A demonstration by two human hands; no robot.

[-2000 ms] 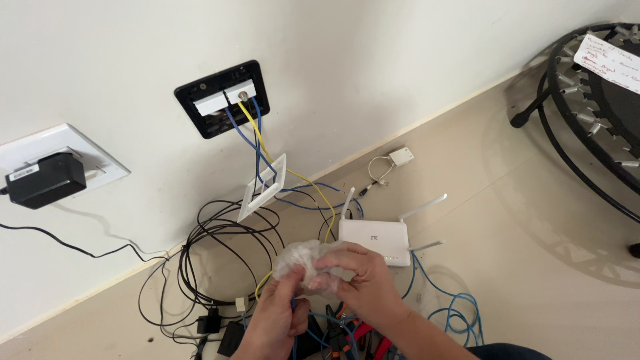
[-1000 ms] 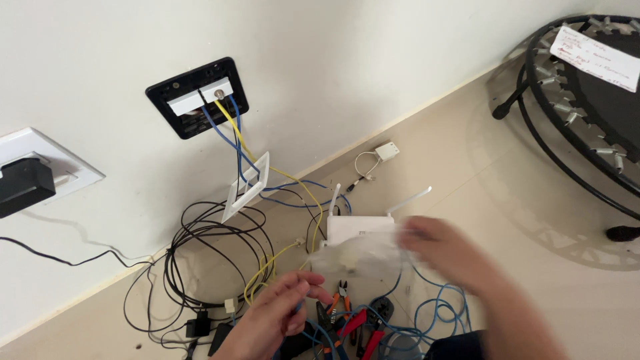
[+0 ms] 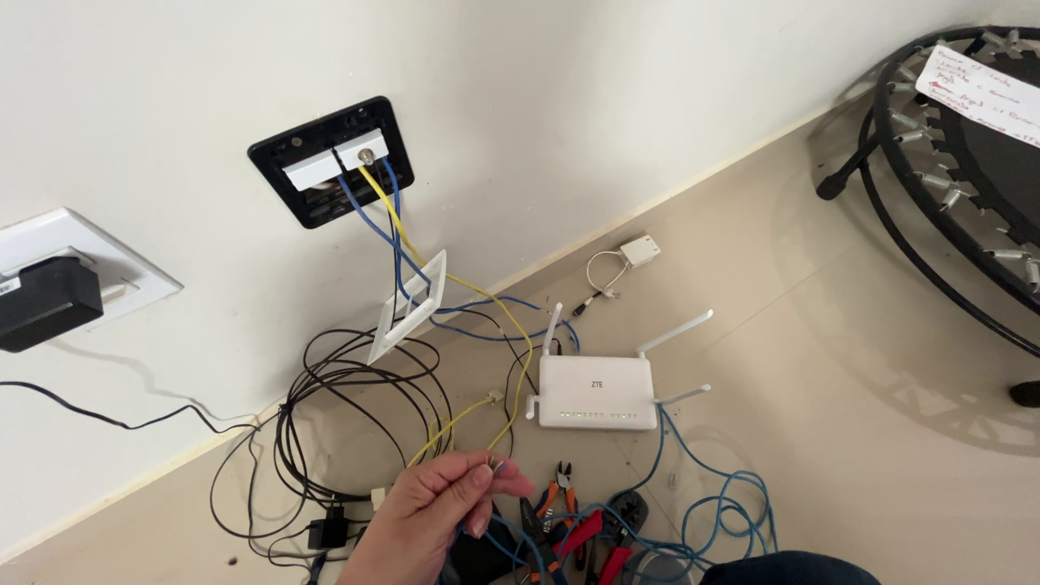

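My left hand pinches the end of a blue network cable between thumb and forefinger, low in the middle of the view. My right hand is out of the frame. Beyond the left hand, a white ZTE router with raised antennas lies on the floor, its small lights lit. Diagonal cutters with orange handles, a red-handled crimping tool and other pliers lie just right of my hand. A yellow cable and blue cables come from an open black wall box frame.
A white faceplate hangs on the cables by the wall. Coiled black cable lies at left, below a plugged-in black adapter. A small white box is near the skirting. A mini trampoline stands at right.
Both hands were together at a crumpled translucent plastic bag two seconds ago. The right hand moved right with it, blurred, and has left the view. The router and tools are now uncovered.
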